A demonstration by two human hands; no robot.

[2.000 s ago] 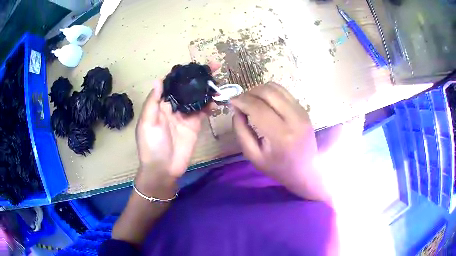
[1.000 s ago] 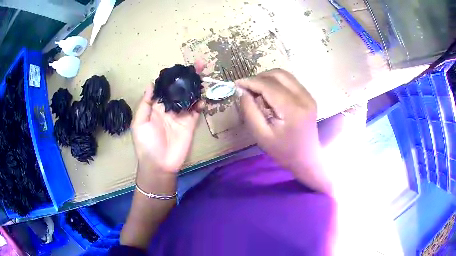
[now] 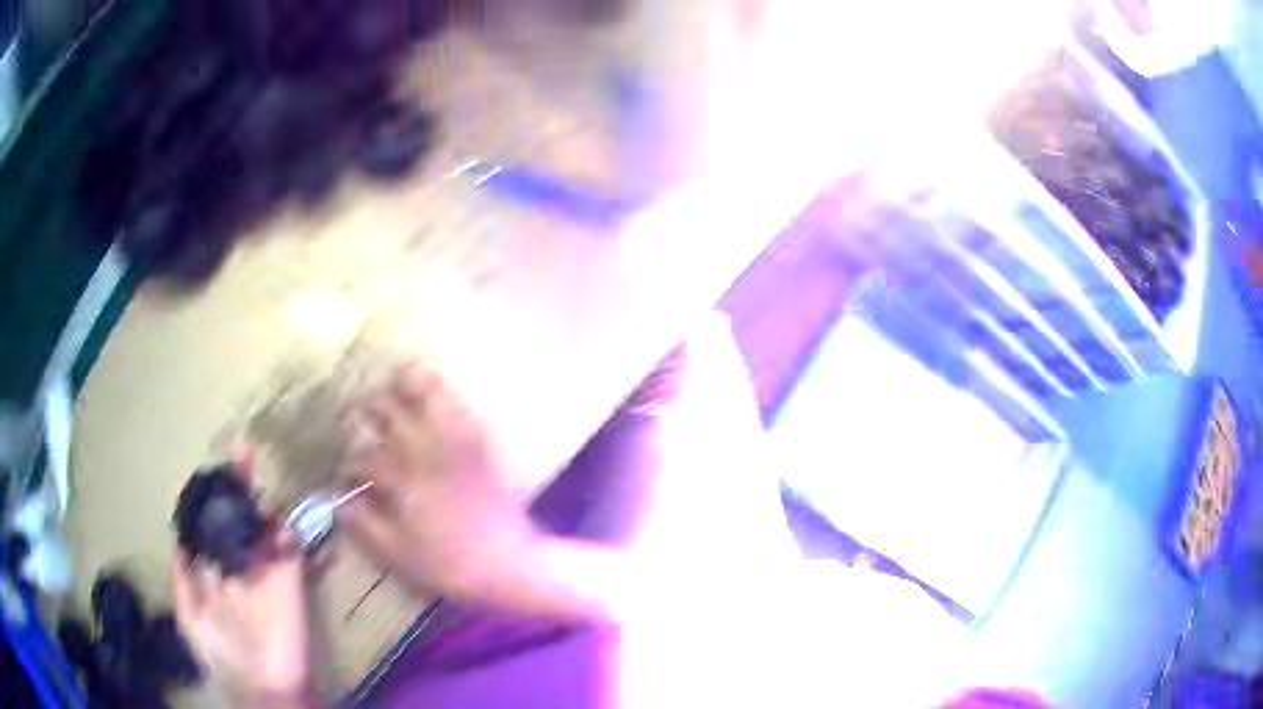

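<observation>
The picture is blurred and partly washed out by glare. My left hand holds a round black part at the lower left, over the bench. My right hand is just right of it, with blurred fingers. A thin pale stick shows by its fingertips; whether they grip it cannot be told. The small white oval dish lies between the two hands, close to the black part.
A large dark heap covers the far left of the bench. Black spiky balls sit at the lower left beside a blue crate. A blue pen-like tool lies beyond my right hand. Ribbed blue crates stand at the right.
The view has swung to the right, so the hands, black part and dish now sit lower left. The dark heap and more crates show. My right hand's fingers look more spread.
</observation>
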